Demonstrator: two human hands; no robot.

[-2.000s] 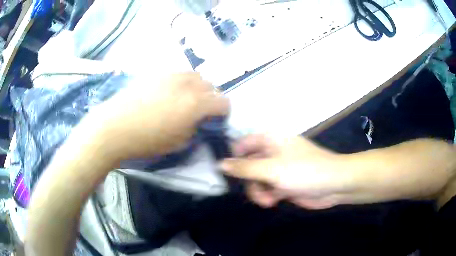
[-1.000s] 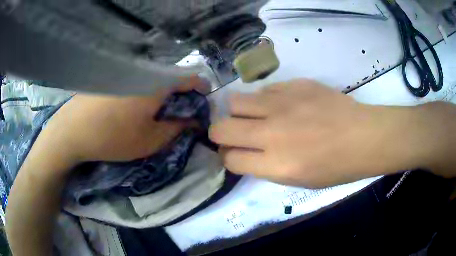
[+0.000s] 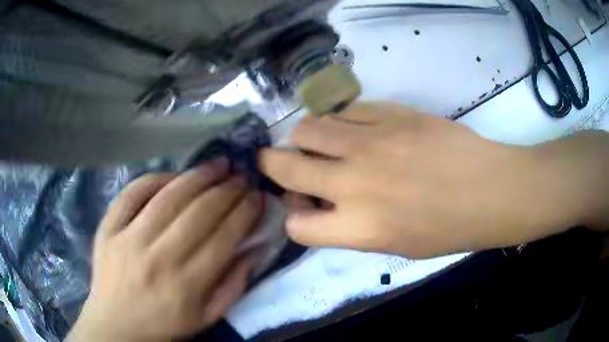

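Observation:
The patterned garment (image 3: 60, 214) lies at the left, its dark bunched edge (image 3: 246, 143) running up to the underside of the sewing machine head (image 3: 100, 80). My left hand (image 3: 180, 247) lies over this edge, fingers pressing on the cloth. My right hand (image 3: 400, 180) is beside it, fingertips on the dark edge from the right. Pale lining (image 3: 270, 230) shows between the hands. The tan block (image 3: 330, 90) sits just above my right fingers. The needle and presser foot are too dark and blurred to make out.
Black-handled shears (image 3: 559, 73) lie on the white table (image 3: 427, 73) at the upper right. A thin pointed tool (image 3: 427, 8) lies along the top. The machine head fills the upper left. The table's front edge (image 3: 374, 297) runs below my right hand, with black cloth (image 3: 454, 300) beyond.
My left hand has come out from behind the machine head and now lies on top of the cloth. The pale lining is more covered. My right hand has shifted slightly left.

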